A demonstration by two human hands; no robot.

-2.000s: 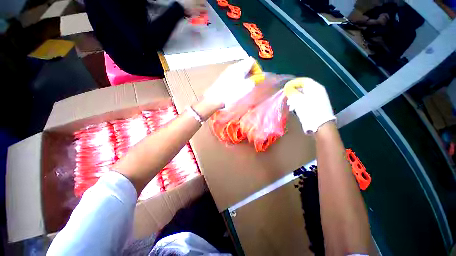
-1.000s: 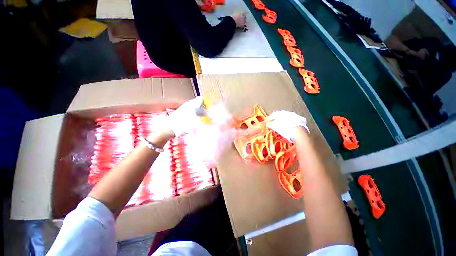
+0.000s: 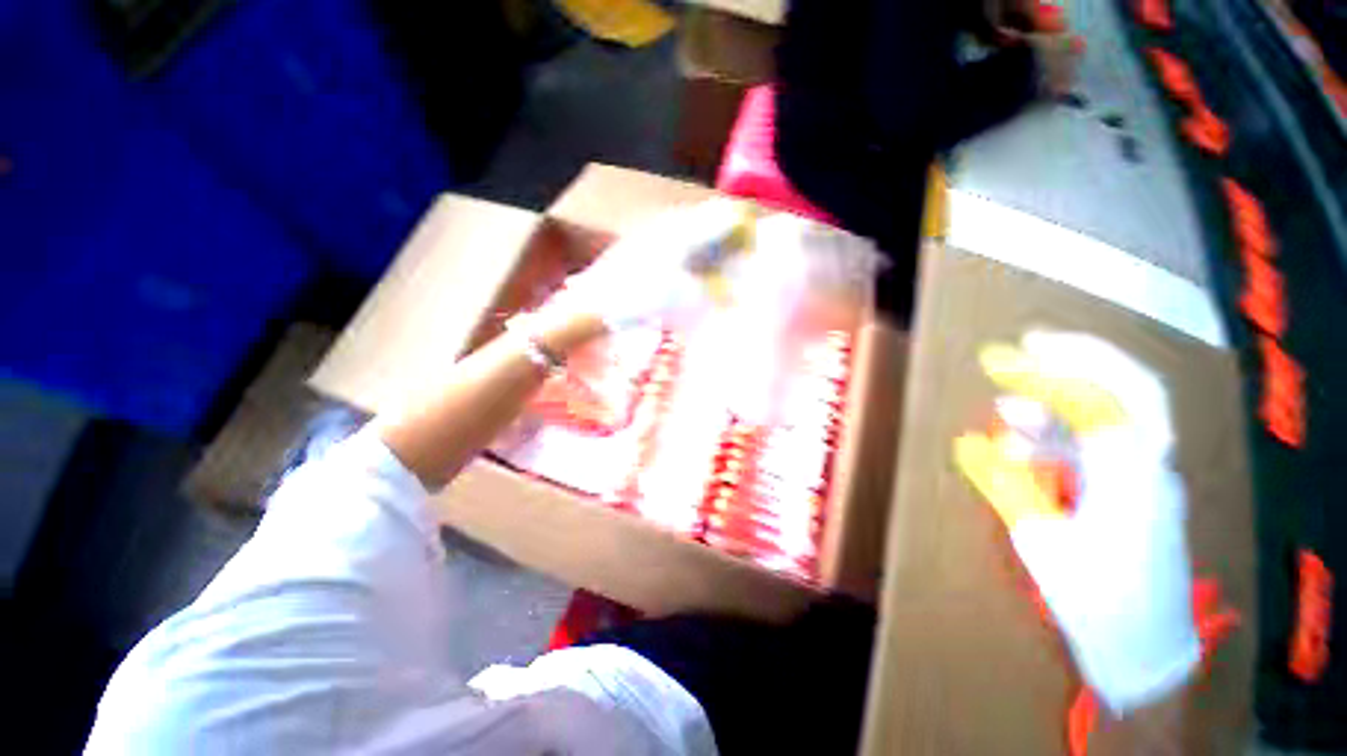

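My left hand [image 3: 672,266], in a white glove with yellow fingertips, is over the open carton [image 3: 635,547]. It grips a clear plastic bag [image 3: 805,288], which is blurred and trails to the right. My right hand [image 3: 1101,480], gloved the same way, is above the brown cardboard sheet [image 3: 953,488] with thumb and fingers apart. Loose orange controller shells [image 3: 1211,617] show around and under it, mostly hidden by the hand. Bagged shells [image 3: 739,480] lie in rows in the carton under clear film.
A green conveyor belt [image 3: 1219,155] with spaced orange shells [image 3: 1282,392] runs along the right. A person in dark sleeves [image 3: 901,111] works at the white bench [image 3: 1071,192] beyond. A pink container [image 3: 756,148] stands behind the carton, and a large blue surface [image 3: 222,222] is at left.
The view has swung left. My left hand has moved with the bag from beside the shells to over the carton. My right hand has lifted off the loose shells, and its fingers have spread.
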